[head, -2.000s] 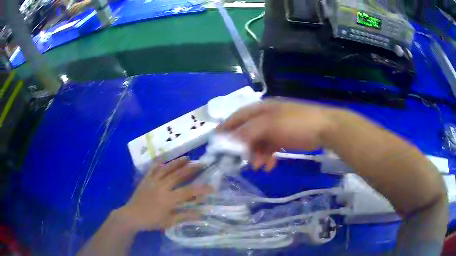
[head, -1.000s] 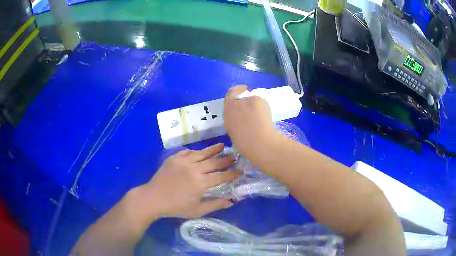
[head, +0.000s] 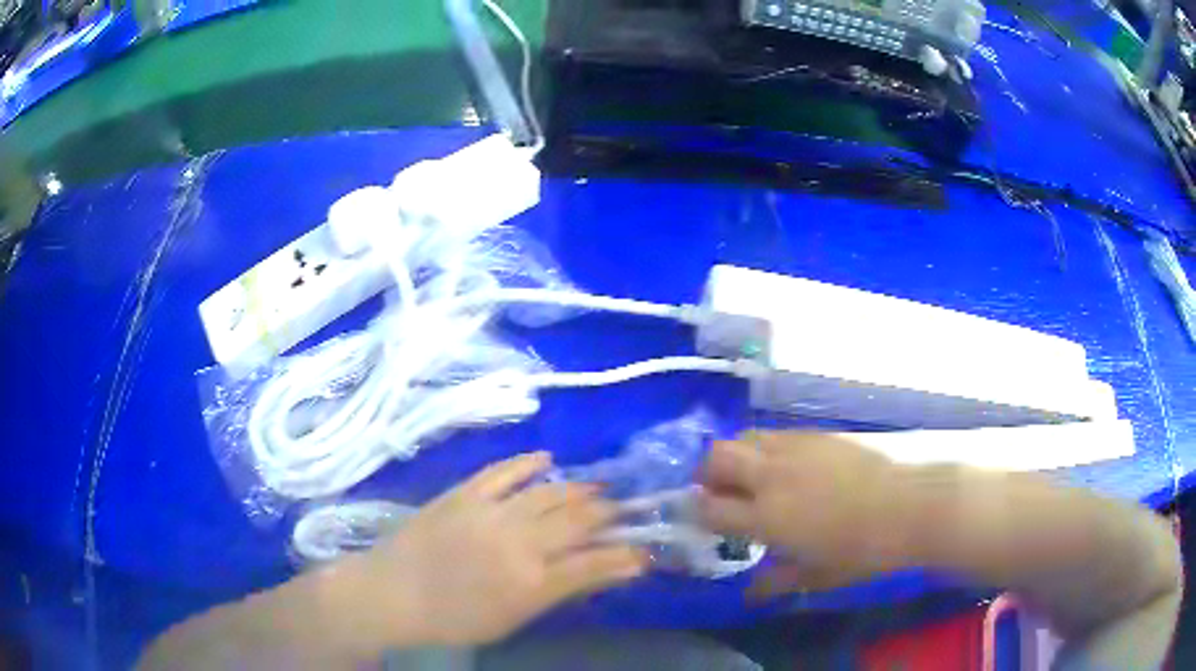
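The supply socket strip [head: 286, 299] lies slanted at the left, with two white plugs [head: 363, 220] seated in it. Their coiled white cords [head: 321, 413] lie in clear plastic below it and run right to two white power strips [head: 905, 334]. A third bagged cord [head: 344, 527] lies nearer me. My left hand [head: 512, 551] lies over this cord, palm down; whether its fingers grip is hidden. My right hand [head: 800, 505] is curled on the cord's plug end [head: 732, 551], slightly blurred. Clear plastic [head: 656, 459] bunches between my hands.
Another white strip [head: 1010, 446] lies behind my right forearm. The grey bench meter [head: 859, 24] stands on its black stand [head: 761, 105] at the back. A green surface [head: 302, 85] lies beyond the blue sheet. A red crate [head: 925, 645] is at the bottom edge.
My right hand has left the supply strip and moved down to the nearer bagged cord; two plugs now show in the strip. My left hand has also shifted onto the nearer cord. The view has shifted.
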